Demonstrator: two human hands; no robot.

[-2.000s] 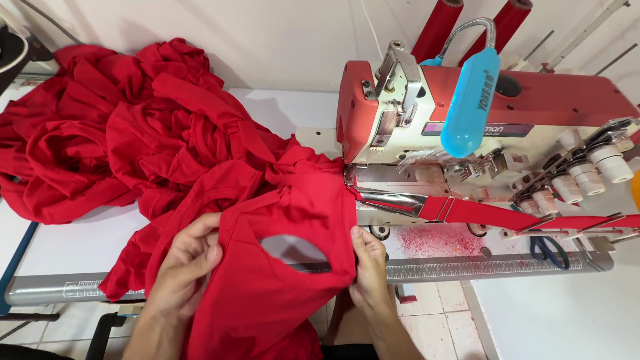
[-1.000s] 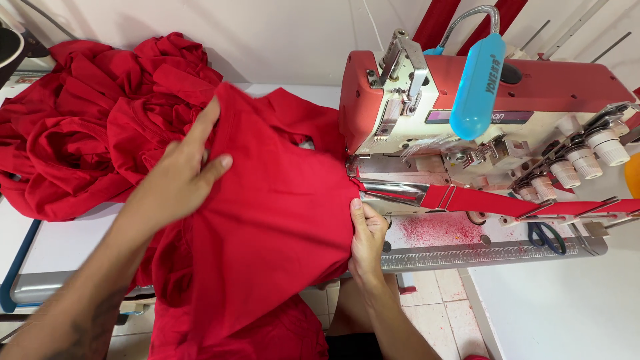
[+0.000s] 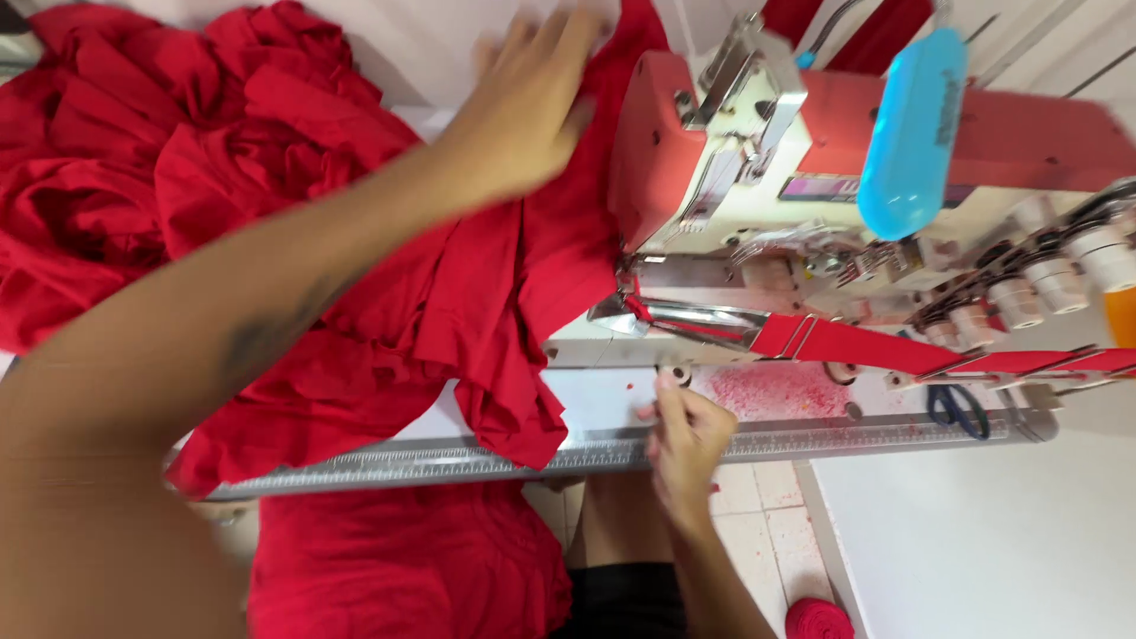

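Note:
My left hand (image 3: 532,106), blurred and reaching far over the table, is at the edge of a red knit fabric piece (image 3: 577,222) that lies against the needle area of the sewing machine (image 3: 657,151); whether it grips the cloth is unclear. Below the machine bed my right hand (image 3: 688,435) is loosely curled, off the fabric, near the table's front edge; its fingers are partly hidden. A red binding strip (image 3: 852,344) runs from the right through a metal folder (image 3: 710,321) to the needle area. To the left spreads a big heap of red garments (image 3: 240,115).
A metal ruler edge (image 3: 612,451) borders the table front. Dark-handled scissors (image 3: 957,410) and red lint (image 3: 777,390) lie right of my right hand. A blue lamp (image 3: 914,133) hangs before the machine. More red cloth (image 3: 399,559) lies below the table edge, and a red roll (image 3: 818,619) is on the floor.
My left hand has moved up and away toward the wall. My right hand has let go of the red fabric and come down. The cloth spread between my hands now lies beside the machine.

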